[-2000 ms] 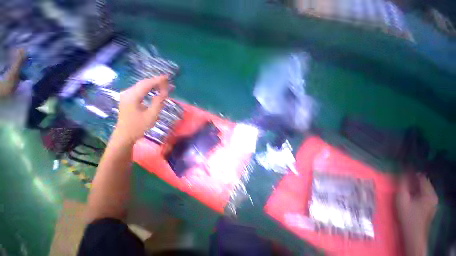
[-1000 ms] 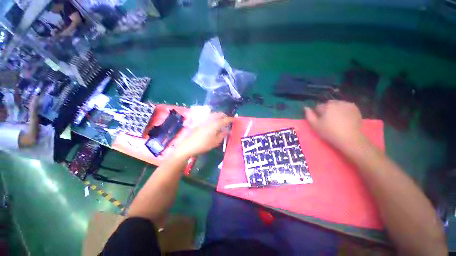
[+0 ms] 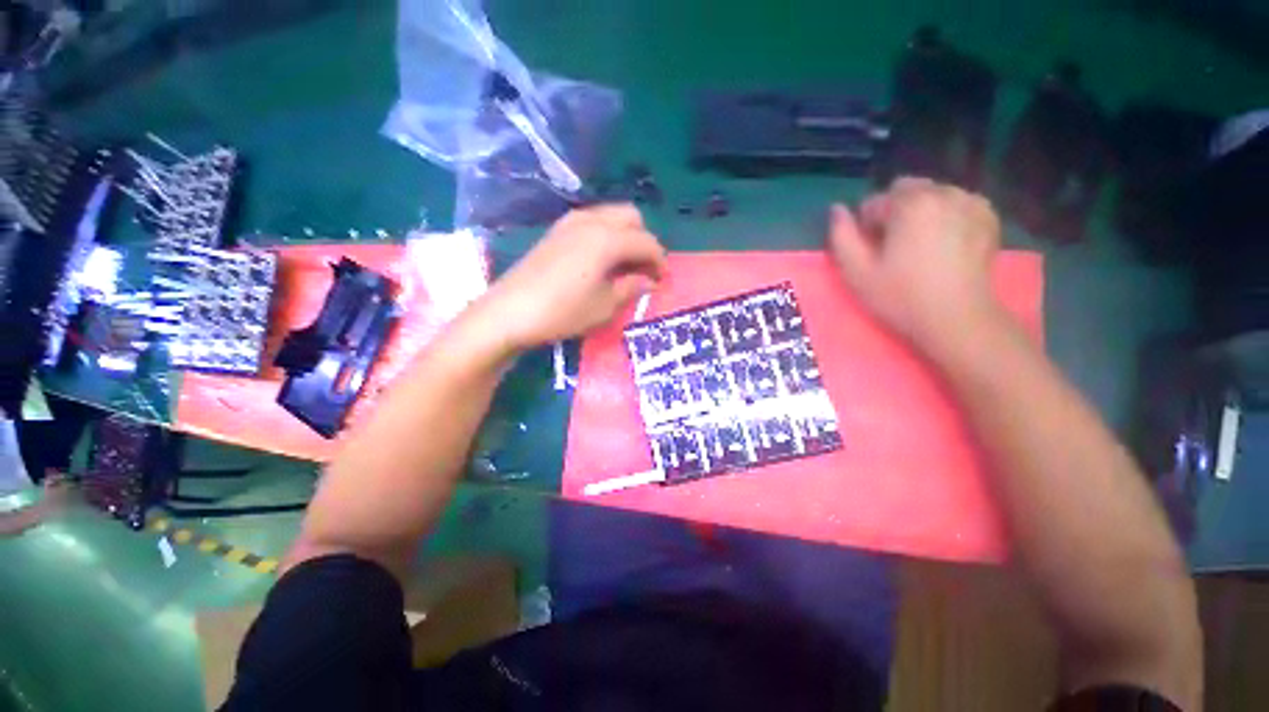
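Observation:
A dark circuit board panel (image 3: 735,383) with a whitish grid lies flat on the red foam mat (image 3: 919,459). A white strip (image 3: 622,483) lies at the panel's lower left corner, and another short one (image 3: 642,305) at its upper left. My left hand (image 3: 592,271) is above the mat's upper left corner, fingers curled; whether its fingertips hold anything is not clear. My right hand (image 3: 919,251) is over the mat's upper edge, right of the panel, fingers bent and their tips hidden. Neither hand touches the panel.
A black moulded part (image 3: 338,348) lies on the left foam mat (image 3: 230,406). Panels with white strips (image 3: 223,306) lie at far left. A crumpled clear bag (image 3: 487,118) and small black parts (image 3: 706,205) are behind the mats. Black housings (image 3: 786,132) line the back. A cardboard box (image 3: 466,612) is below.
The view has swung right and steadied. Since the earliest frame, both hands have come in to the right mat's upper edge. The panel still lies on the mat.

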